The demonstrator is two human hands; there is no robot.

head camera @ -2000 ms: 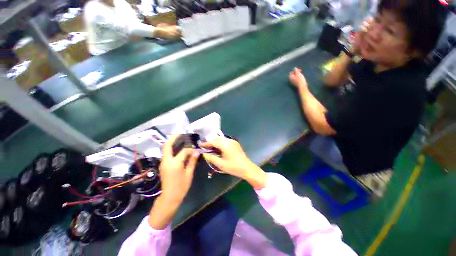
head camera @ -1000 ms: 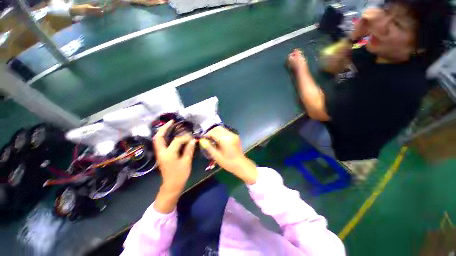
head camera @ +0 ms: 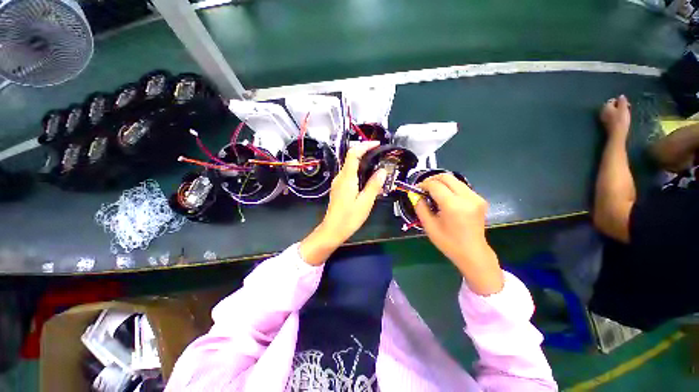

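My left hand (head camera: pixel 349 199) holds a black round module (head camera: pixel 389 165) tilted above the row of housings, its board-like centre showing. My right hand (head camera: pixel 454 218) pinches wires at the module's lower right; a yellow spot shows at its fingers, and what it is I cannot tell. Behind and below the hands is a housing body (head camera: pixel 411 210) with a white bracket (head camera: pixel 426 141), partly hidden. Further left are more open housings (head camera: pixel 310 169) with white brackets (head camera: pixel 267 122) and red, orange and black lead wires (head camera: pixel 209 163).
Black modules (head camera: pixel 132 132) stand in two rows at the left. A loose module (head camera: pixel 195 192) and a tangled white heap (head camera: pixel 138 216) lie nearer. Small clear bits (head camera: pixel 86 264) line the bench edge. A carton (head camera: pixel 61 344) is below left, a fan (head camera: pixel 42 42) upper left, a person's arm (head camera: pixel 613 172) right.
The view has swung left and down, bringing in the fan, all the module stock and the carton. The module in my left hand now shows its centre, and my right fingers are at its lower right.
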